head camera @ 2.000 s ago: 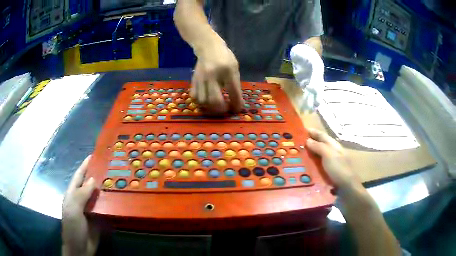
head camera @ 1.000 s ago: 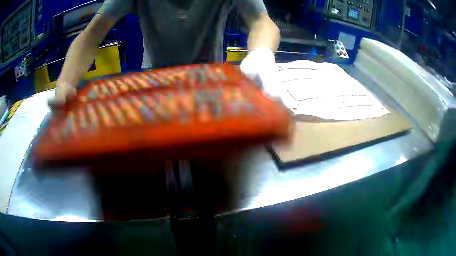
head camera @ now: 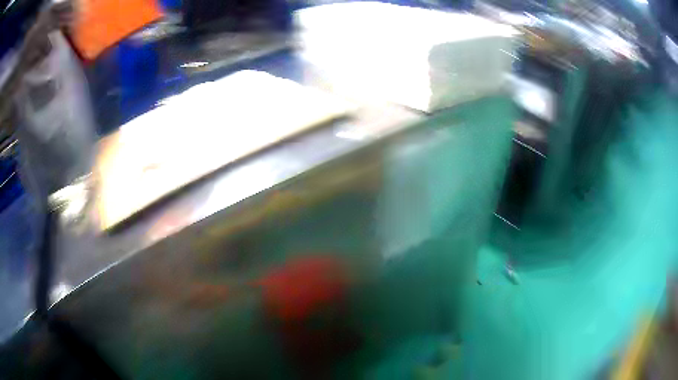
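Note:
The frame is badly blurred. Neither of my hands can be made out. A white sheet [head camera: 223, 126] lies nearest in front of me, on a brown board [head camera: 108, 178] with a dark front edge. The board rests on the shiny metal bench [head camera: 253, 178]. An orange shape [head camera: 115, 24] shows at the top left edge; whether it is the loading tray I cannot tell.
A large white block-like thing [head camera: 468, 70] stands at the bench's back right. A person's grey clothing [head camera: 56, 111] shows at the left. A blurred red thing [head camera: 308, 286] is low in front of the bench. Green floor [head camera: 580, 274] lies to the right.
My view has swung to the right. The red tray with coloured blanks, held by my hands two seconds ago and by the other person one second ago, has left the middle of view.

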